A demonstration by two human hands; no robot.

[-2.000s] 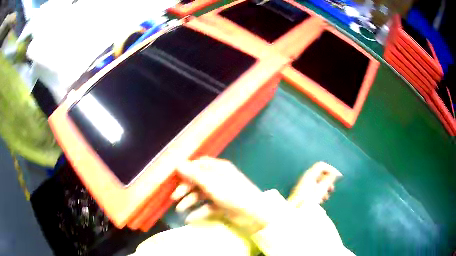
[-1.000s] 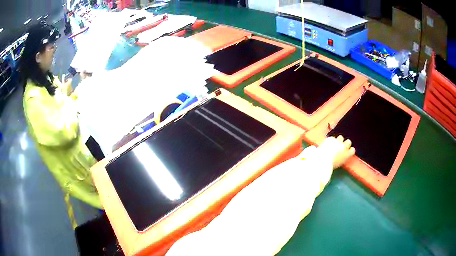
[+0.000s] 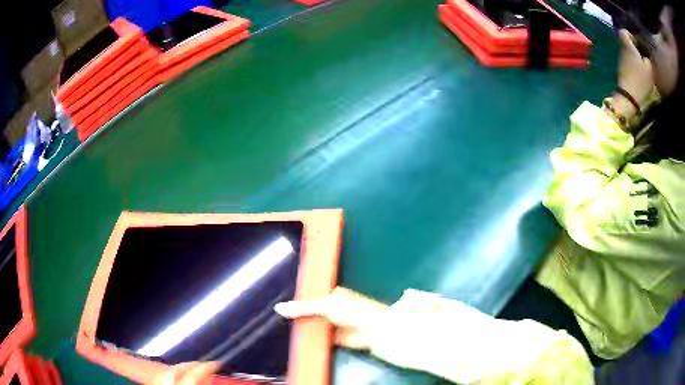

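An orange foam tray (image 3: 321,263) with a glossy black laptop screen (image 3: 161,278) in it is at the lower left, over the green bench. The screen faces up and reflects a ceiling light. My right hand (image 3: 342,312) grips the tray's right edge, thumb over the border and pointing onto the screen, other fingers at the outer side. My left hand (image 3: 191,373) is at the tray's near edge, mostly cut off by the picture's bottom, with only blurred fingers showing on the border. I cannot tell whether the tray touches the bench.
More orange trays (image 3: 16,301) stand at the left edge. Tray stacks are at the far left (image 3: 113,83) and far right (image 3: 518,49). The green bench (image 3: 375,150) lies between. Another person's yellow-green sleeve (image 3: 593,165) and raised hands are at the right.
The view has turned right, away from the large tray stack and the blue-and-white box. A hand that reached to a tray's near edge is replaced by both hands on a tray.
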